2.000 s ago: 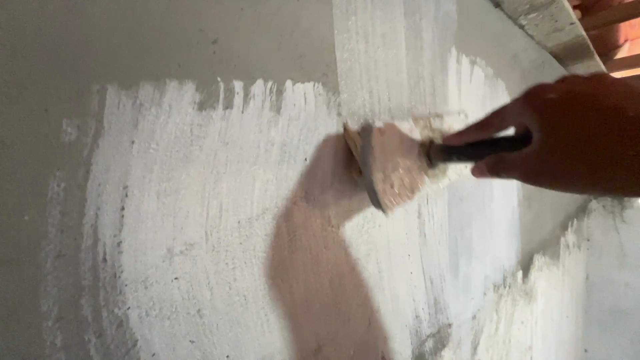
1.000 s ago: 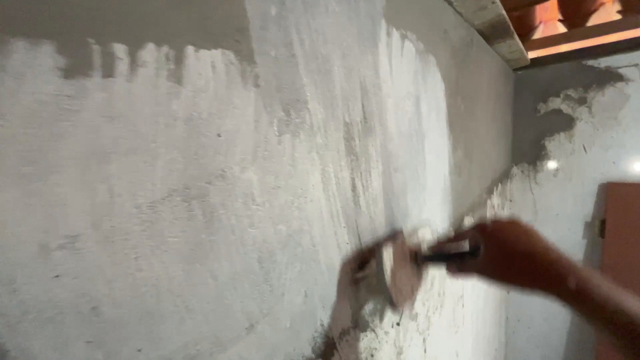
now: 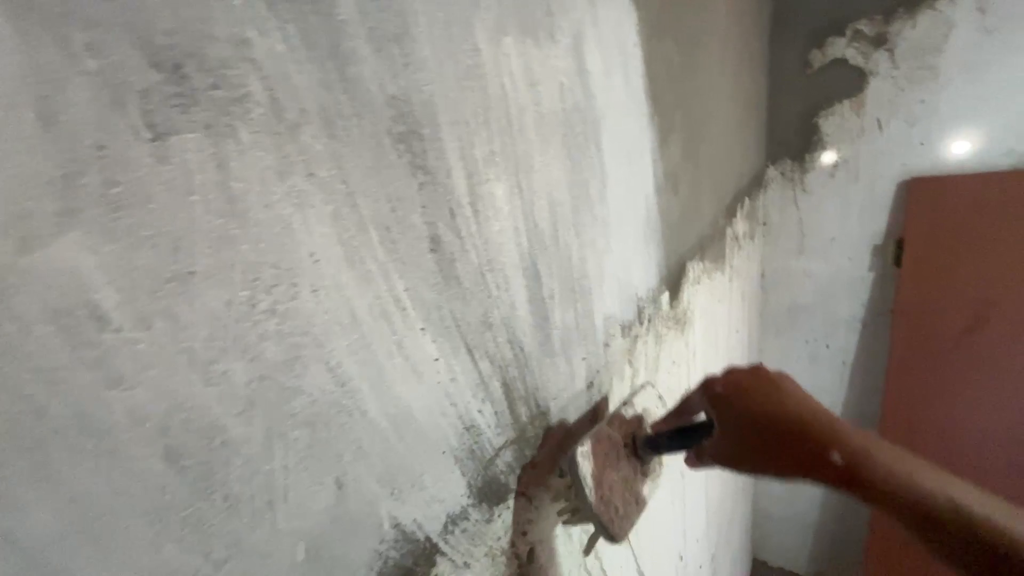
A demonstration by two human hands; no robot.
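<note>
My right hand [image 3: 760,424] grips the black handle of a wide paintbrush [image 3: 620,472] at the lower right. The brush head is caked with whitish paint and its bristles are close to the wall; whether they touch it I cannot tell. White brush strokes cover much of the grey plastered wall [image 3: 280,240], thinner and streaky toward the brush. Dark patches show at the lower middle, left of the brush. A shadow of the hand and brush falls on the wall beside them. My left hand is out of view.
A bare grey strip [image 3: 704,120] of plaster runs toward the corner. Beyond it an adjoining wall [image 3: 832,264] has an uneven white coat with two bright light spots. A reddish-brown door or panel [image 3: 960,360] stands at the right.
My right hand has moved down the wall with the brush in it. The view has shifted right and down, and the roof edge seen earlier is out of sight.
</note>
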